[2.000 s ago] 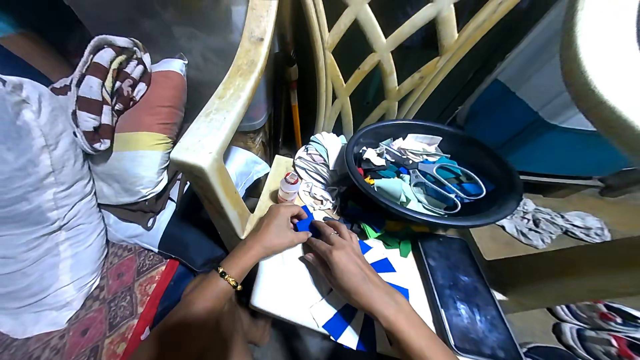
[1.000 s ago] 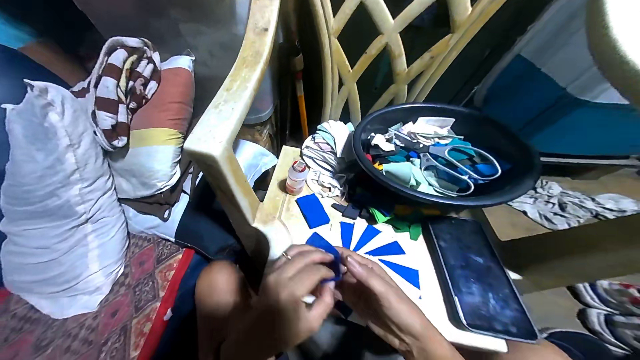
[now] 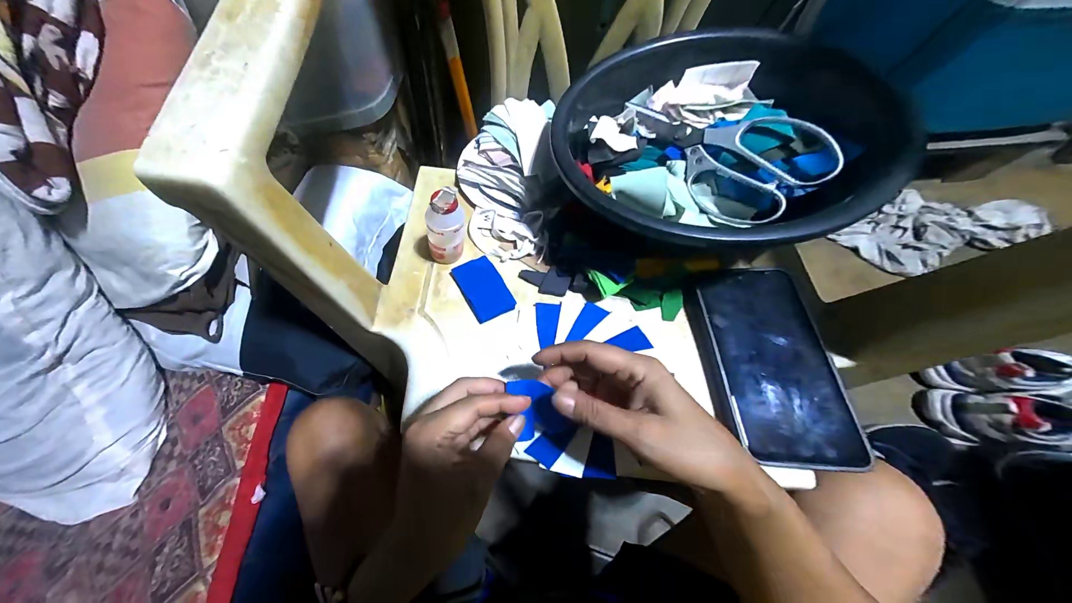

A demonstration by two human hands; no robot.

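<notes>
My left hand (image 3: 469, 427) pinches the left side of a blue fabric piece (image 3: 532, 406) between thumb and fingers. The fingertips of my right hand (image 3: 624, 398) meet the same piece on its right side. Both hands are over the seat of a cream plastic chair (image 3: 435, 310). Around and under them, blue strips (image 3: 586, 320) fan out on a white surface, partly hidden by my right hand. A blue rectangular fabric piece (image 3: 483, 289) lies apart, below a small bottle with a red top (image 3: 445, 224).
A black basin (image 3: 737, 239) holds fabric scraps and grey-handled scissors (image 3: 758, 163). Beside it are a striped cloth bundle (image 3: 502, 176) and green scraps (image 3: 641, 293). A tablet or large phone (image 3: 779, 368) lies at the seat's right edge. The chair's armrest (image 3: 226, 126) rises at left.
Two seconds ago my hands were close to the bottle; they have since come nearer my body. The blue rectangle came into sight beside the bottle. The view has moved closer.
</notes>
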